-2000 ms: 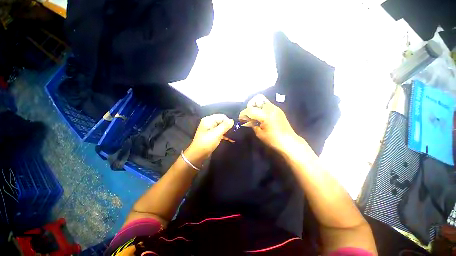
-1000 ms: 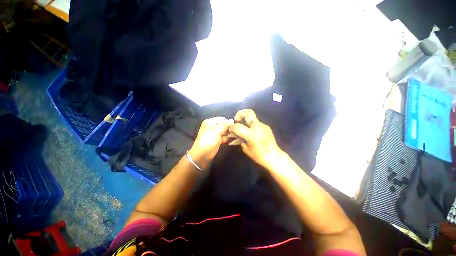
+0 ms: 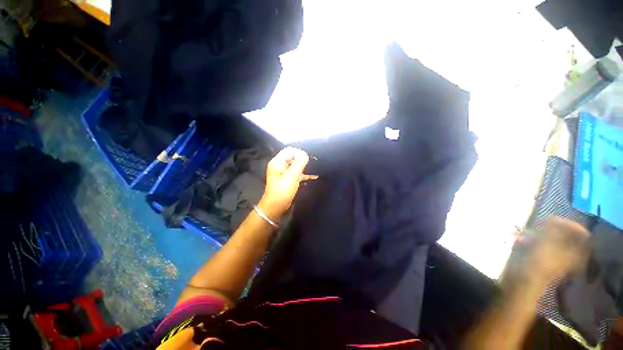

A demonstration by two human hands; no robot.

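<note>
The dark garment point(image 3: 362, 198) lies over the white tabletop's edge and my lap, with a small white tag point(image 3: 391, 133) on it. My left hand point(image 3: 287, 179), with a thin band at the wrist, is closed at the garment's left edge and pinches the cloth. One finger sticks out to the right. My right hand point(image 3: 555, 251) is blurred, away from the garment, over the patterned cloth point(image 3: 555, 188) at the right. Its fingertips and anything in it cannot be made out. No needle or thread can be seen.
A black garment pile point(image 3: 205, 55) lies at the upper left. Blue crates point(image 3: 136, 179) stand on the floor, one holding grey-black cloth. A light-blue packet point(image 3: 604, 167) and a grey cylinder point(image 3: 584, 87) lie at the right. A red stool point(image 3: 75, 320) is at the lower left.
My right hand has left my left hand and moved far right, over the patterned cloth. My left hand stays near the garment's edge. The view has shifted slightly.
</note>
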